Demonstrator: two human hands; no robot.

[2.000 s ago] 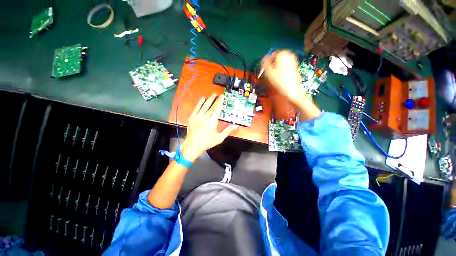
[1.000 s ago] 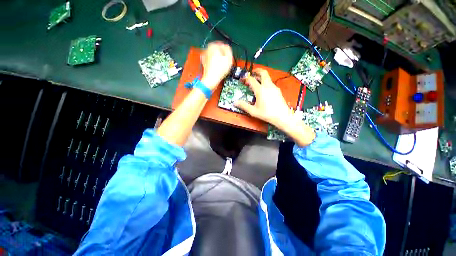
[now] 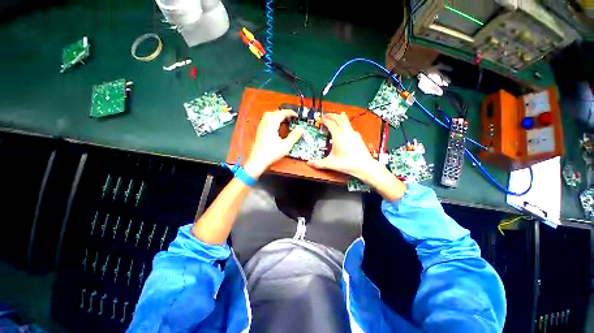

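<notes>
A green-white circuit board (image 3: 309, 142) lies on the orange-red test fixture (image 3: 249, 110), its connector edge towards the black connector bar (image 3: 291, 107) at the back. My left hand (image 3: 273, 142) grips the board's left side, with its fingers at the back left corner. My right hand (image 3: 345, 146) grips its right side, with fingers at the connectors and thumb near the front edge. Thin black leads (image 3: 301, 81) run to the bar. A blue wrist strap (image 3: 245, 175) is on my left wrist.
Loose boards lie left (image 3: 208, 112) and right (image 3: 391, 101) of the fixture. The blue cable (image 3: 359, 61) loops right, past a remote control (image 3: 454, 154), to the orange box (image 3: 507, 123). An oscilloscope (image 3: 507, 29) stands back right. A black tray (image 3: 120, 224) is below the bench edge.
My right hand has come from the fixture's back right to the board. My left hand lifted to the back leads, then came down onto the board's left side. The blue cable end now lies free behind the fixture.
</notes>
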